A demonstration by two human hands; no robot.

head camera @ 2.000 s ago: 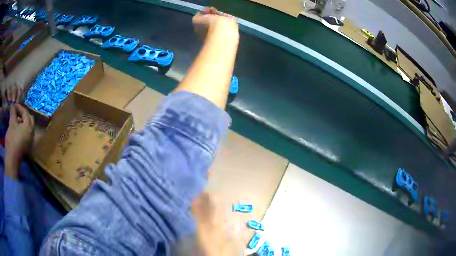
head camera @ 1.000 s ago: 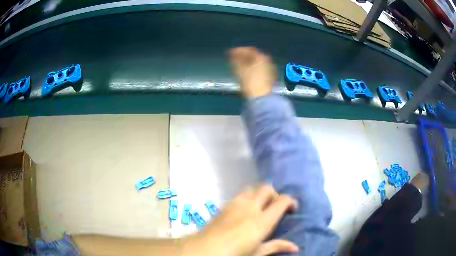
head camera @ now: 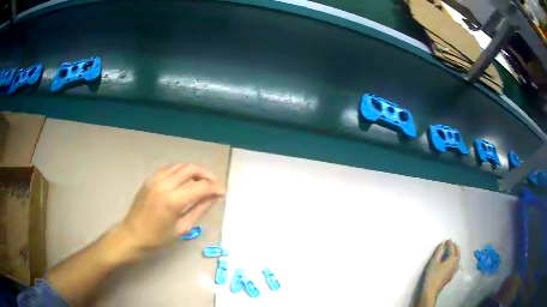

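Observation:
My left hand (head camera: 171,207) is over the beige board, slightly blurred, palm down. Its fingers and thumb are apart and I see nothing in them. A small blue clip (head camera: 192,232) lies just below its fingertips, partly covered. Several more blue clips lie loose nearby, one (head camera: 213,251) near the seam and another (head camera: 271,279) on the white board. My right hand is not in view.
Blue controller shells (head camera: 388,115) lie spaced along the green belt (head camera: 240,60). Another person's hand (head camera: 442,267) is at right, beside a small blue pile (head camera: 487,259). A cardboard box (head camera: 37,222) is at left, a blue tray (head camera: 534,240) at far right.
My right arm, reaching over the belt before, has left the picture. My left hand has moved left to the beige board. The other person's hand has moved left of the pile.

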